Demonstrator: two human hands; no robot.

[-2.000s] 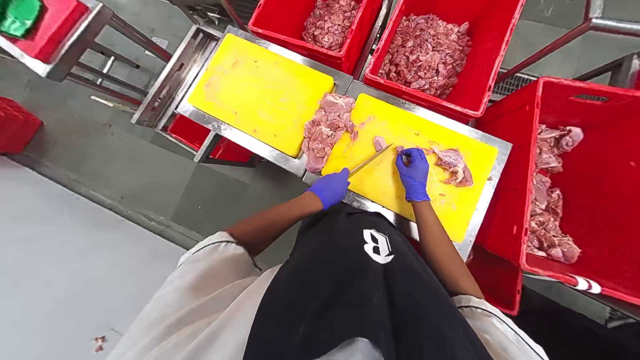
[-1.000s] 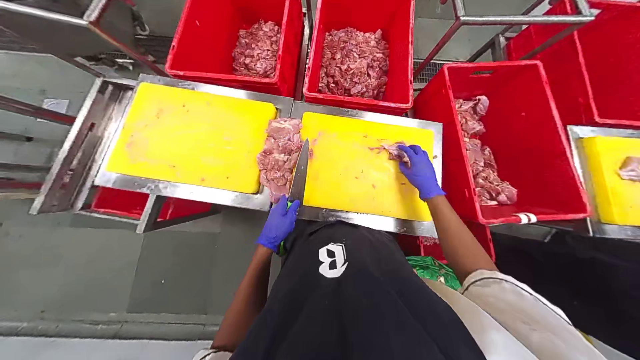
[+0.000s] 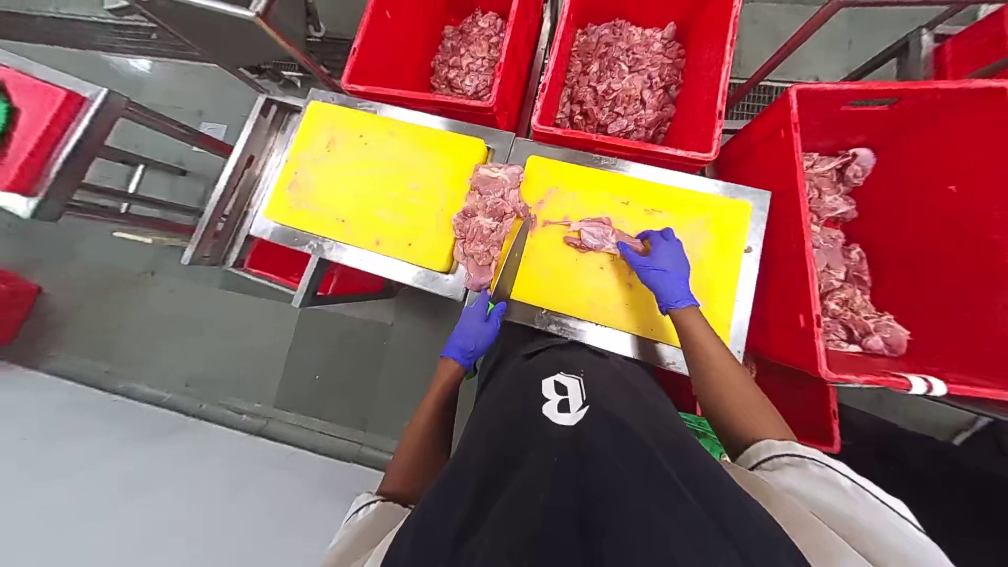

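My left hand, in a blue glove, is closed around the green handle of a knife. The blade points up and away over the left edge of the right yellow cutting board, beside a heap of raw meat pieces lying between the two boards. My right hand, also gloved in blue, has its fingers on the right end of a piece of raw meat on the right board. The left yellow cutting board bears small scraps.
Two red crates with cut meat stand behind the boards. A large red crate with bigger meat pieces is at the right. Metal frames and a red tray are at the left.
Two seconds ago the knife was over the right board near my right hand; now my left hand holds it at that board's left edge. The meat piece under my right hand lies more spread out.
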